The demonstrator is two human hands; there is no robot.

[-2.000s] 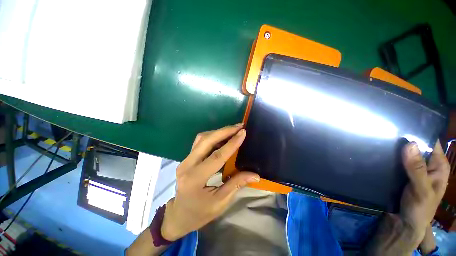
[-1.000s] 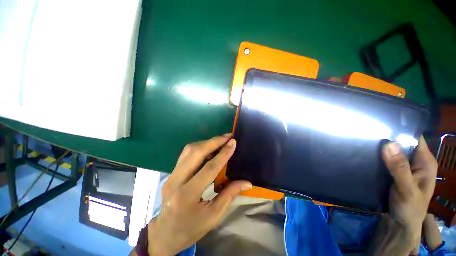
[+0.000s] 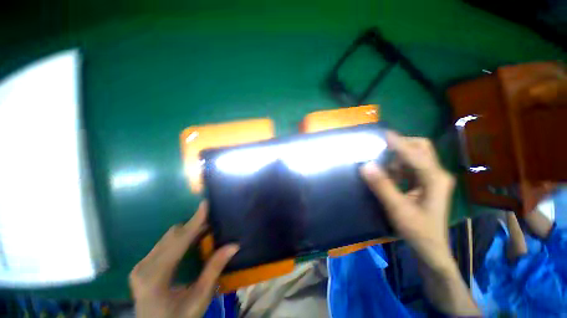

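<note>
The glossy black screen panel [image 3: 298,205] lies over the orange fixture [image 3: 227,135], whose corner blocks show around it. A bright light band reflects along its far part. My left hand [image 3: 180,264] holds the panel's left side, thumb on the near left corner and fingers at the left edge. My right hand [image 3: 416,186] holds the right end, thumb on the glass and fingers at the far right corner. The picture is blurred. The panel's underside is hidden.
A thin black frame [image 3: 367,68] lies beyond the panel on the green bench [image 3: 143,93]. A white foam slab [image 3: 43,180] is at left. A brown-orange box [image 3: 491,136] with a silver handle is at right. A person's blue sleeve [image 3: 513,267] and forearms show low right.
The view has turned and shifted right, so the panel and fixture appear further left and more of the box shows. Both hands remain on the panel; my right fingers now show at its far right corner.
</note>
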